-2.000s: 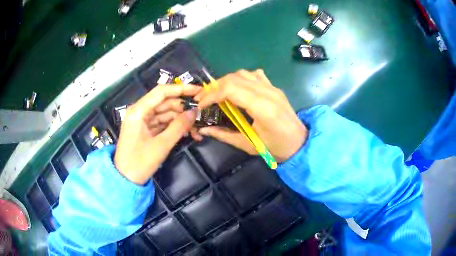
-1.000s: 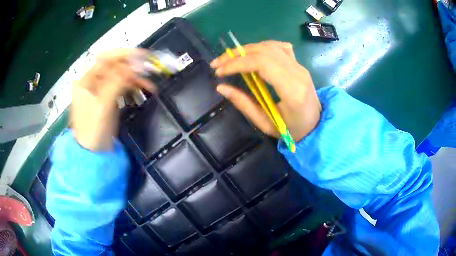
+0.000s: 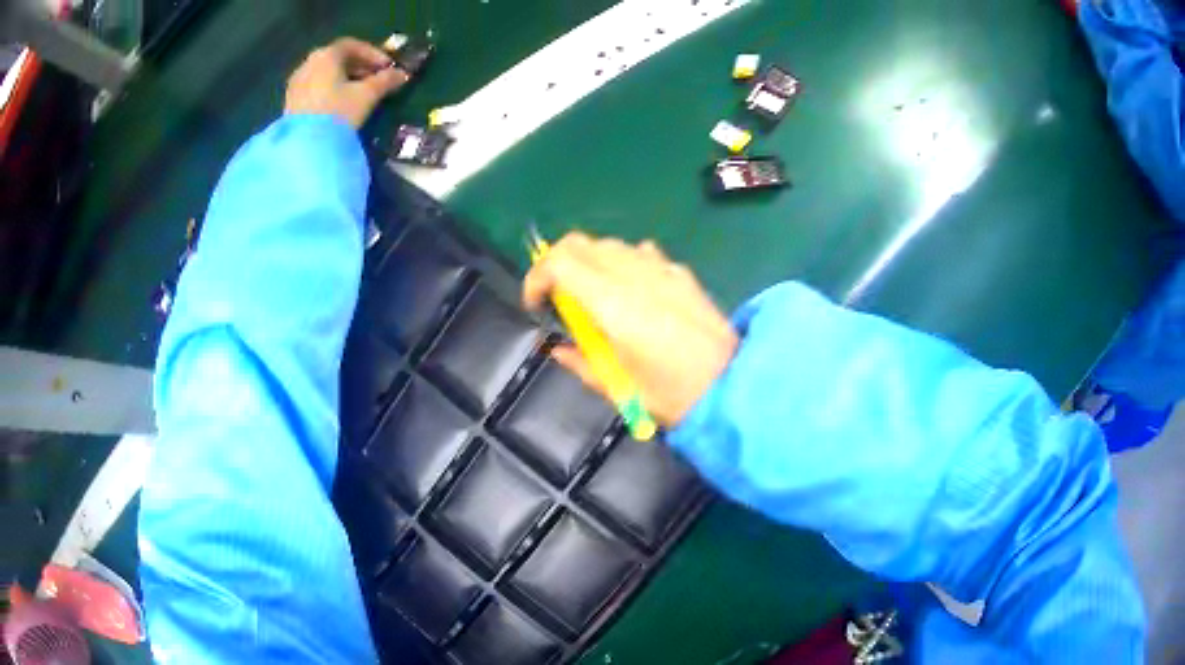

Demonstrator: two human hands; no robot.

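My left hand (image 3: 341, 83) is stretched out to the upper left, its fingertips on a device unit (image 3: 411, 56) over the green surface beyond the white strip. My right hand (image 3: 637, 318) holds yellow tweezers (image 3: 595, 343) with a green rear end, points up, above the black blister tray (image 3: 484, 425). The tray's visible pockets look empty; my left sleeve hides its left side. Another device unit (image 3: 421, 144) lies on the white strip's edge, with a small yellow-ended piece beside it.
Two device units (image 3: 773, 92) (image 3: 749, 175) with small white-and-yellow batteries (image 3: 730, 135) lie on the green surface, upper right. A grey metal support (image 3: 76, 391) is at left, a pink-red fan (image 3: 50, 631) at lower left. Another person's blue sleeve (image 3: 1144, 98) is at right.
My left hand has moved from over the tray to the far upper left, onto a device unit. My right hand has moved slightly left and down, still with the tweezers. The view has shifted.
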